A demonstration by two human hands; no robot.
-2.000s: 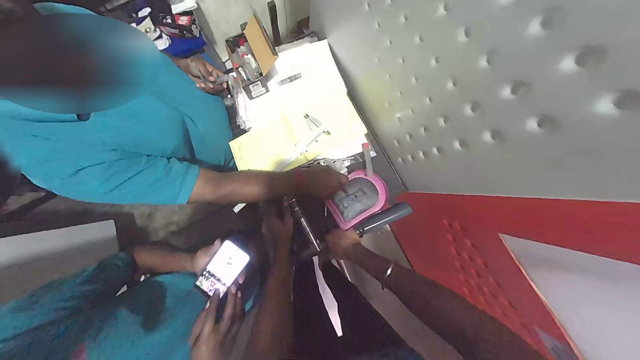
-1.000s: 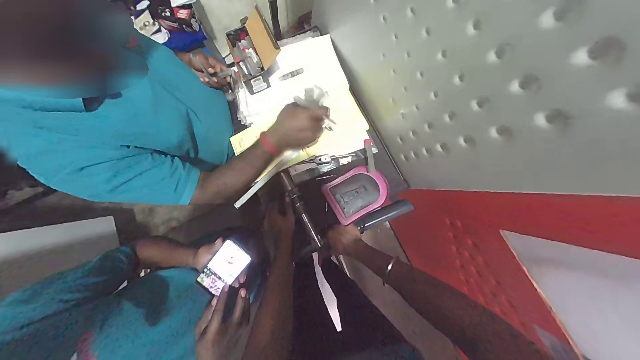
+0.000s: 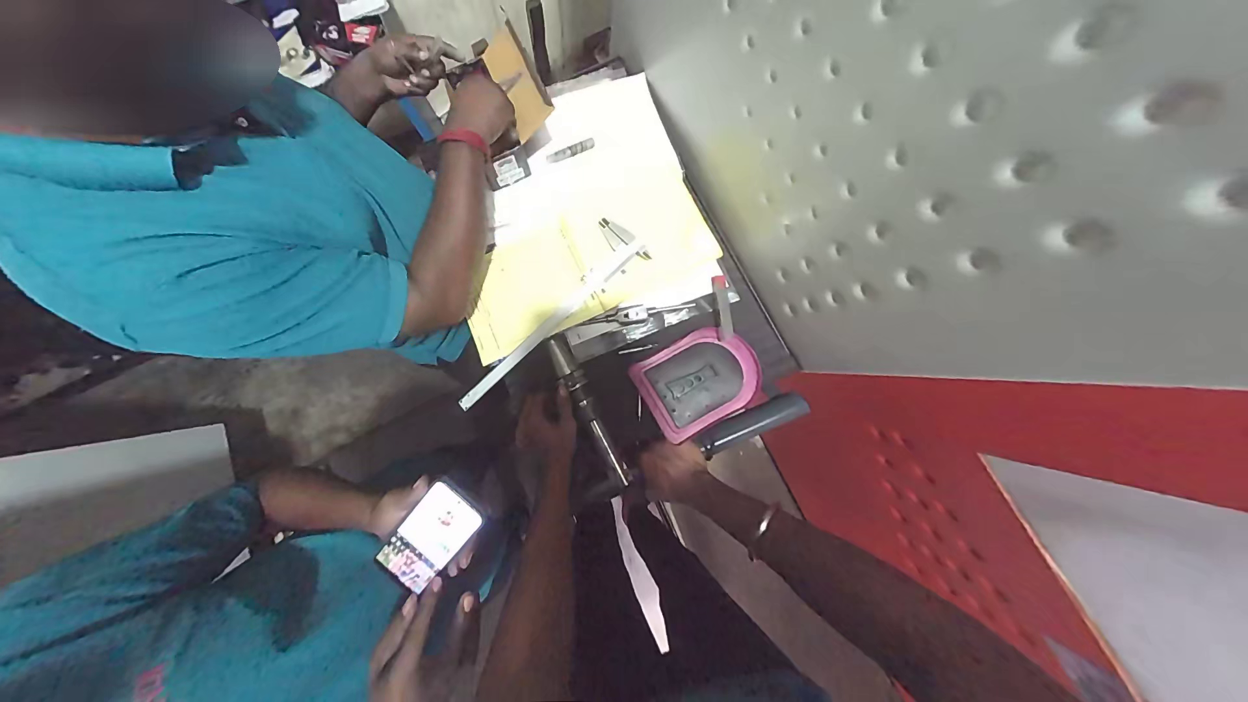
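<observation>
My left hand (image 3: 546, 424) is low and dark beside a stepped metal shaft (image 3: 590, 409); its fingers are partly hidden, and a grip on the shaft cannot be made out. To the right, my right hand (image 3: 673, 468), with a bangle on the wrist, lies between the shaft's lower end and the near end of a dark grey cylinder (image 3: 756, 425). Its fingertips are in shadow. Just above it is a pink-rimmed grey tray-like object (image 3: 697, 385). A pale pointed strip (image 3: 639, 575) lies over the dark clothing below the shaft.
A steel rule (image 3: 546, 331) and a divider-like tool (image 3: 624, 237) lie on yellow paper (image 3: 526, 292). A co-worker's hand (image 3: 478, 107) is at an open cardboard box (image 3: 517, 83). Another person holds a phone (image 3: 432, 536) at lower left. A dimpled grey panel (image 3: 936, 205) stands at right.
The co-worker's hand with the red wristband has moved from the pink-rimmed object, over the yellow paper, to the cardboard box. My hands stay in about the same place.
</observation>
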